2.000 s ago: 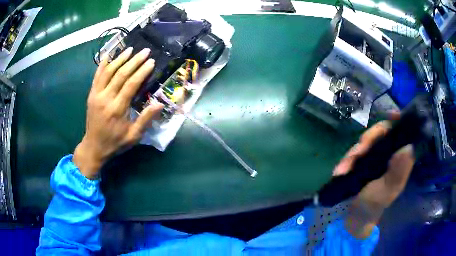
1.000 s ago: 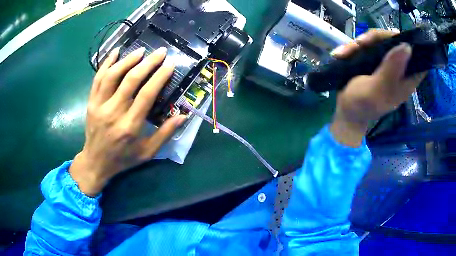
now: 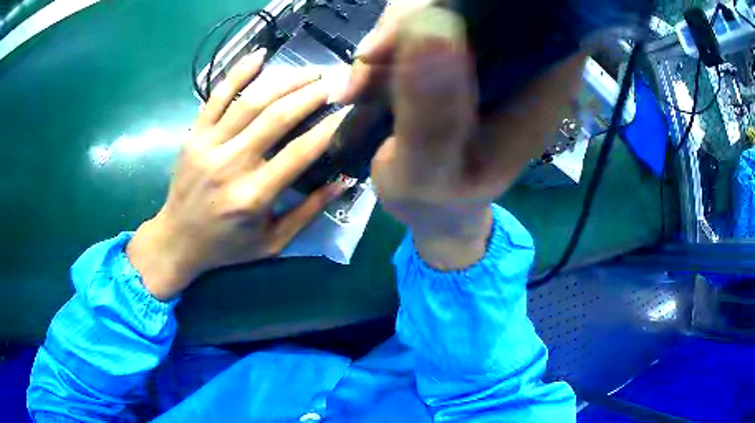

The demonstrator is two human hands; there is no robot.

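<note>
The device unit (image 3: 319, 37), black inside, lies on a white sheet (image 3: 331, 235) at upper centre, largely hidden by my hands. My left hand (image 3: 240, 169) lies spread flat on the unit's near left part, holding it against the sheet. My right hand (image 3: 439, 140), blurred and close to the camera, is wrapped around the thick black electric screwdriver (image 3: 530, 49) above the unit's right part. The screwdriver's tip and whatever it touches are hidden. The circuit board end and lead wires are covered by my right hand.
The screw feeder (image 3: 608, 91) shows partly behind my right arm, with a blue pad (image 3: 646, 124) beyond it. A black cord (image 3: 600, 178) hangs down at right. Thin black cable (image 3: 207, 70) loops at the unit's left edge. Metal rails (image 3: 691, 149) stand at far right.
My right hand has swung left with the screwdriver, from beside the feeder to over the unit. My left hand stays on the unit. The view has shifted, and the loose wires are now hidden.
</note>
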